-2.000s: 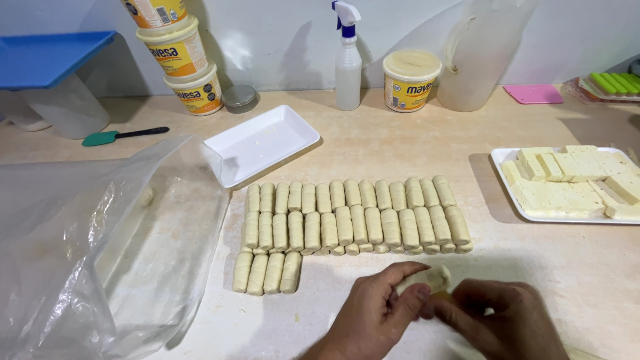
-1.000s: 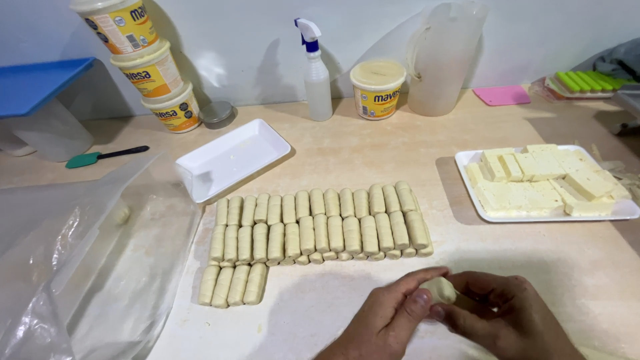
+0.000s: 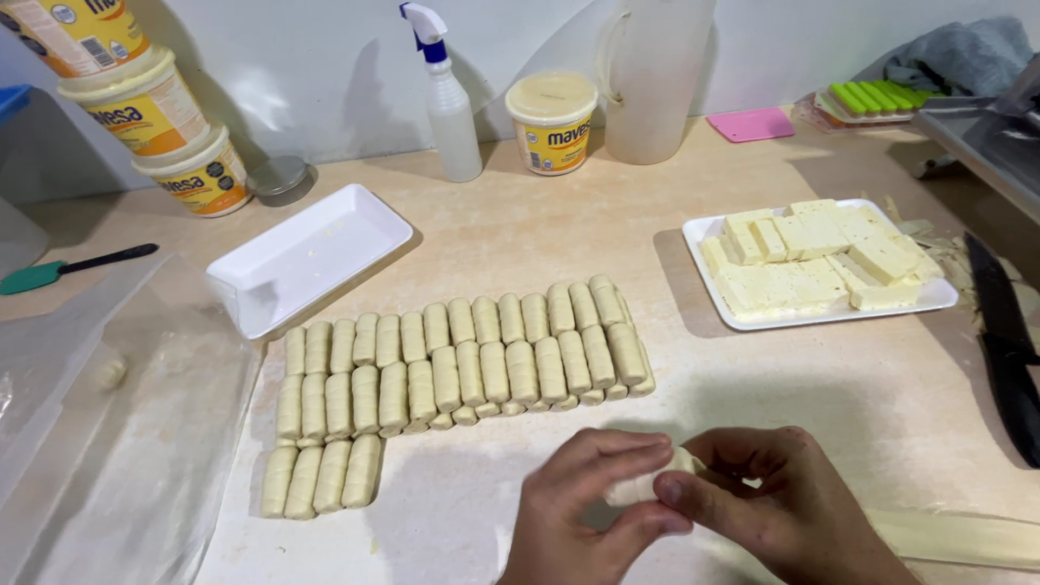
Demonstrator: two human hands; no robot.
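Note:
Between my left hand (image 3: 597,504) and my right hand (image 3: 760,479), at the lower centre right, is a small dough roll (image 3: 650,479). The fingers of both hands are closed around it and cover much of it. Left of my hands lie stacked rows of pale dough-wrapped sticks (image 3: 463,357), with several more in a short row (image 3: 325,475) at the front left. Blocks of white cheese (image 3: 792,252) lie on a white foam tray (image 3: 735,318) at the right. A flat strip of dough (image 3: 959,538) lies beside my right wrist.
Behind stand a spray bottle (image 3: 455,122), margarine tubs (image 3: 552,134) and a plastic pitcher (image 3: 654,89). A white tray (image 3: 313,256) holds crumbs. A plastic bag (image 3: 122,439) and green spatula (image 3: 73,268) are at the left. A black-handled knife (image 3: 1011,390) and metal tray (image 3: 987,154) are at the right.
My hands stay together on the dough roll, their fingers shifting around it. The view has moved, and the knife at the right is now in sight.

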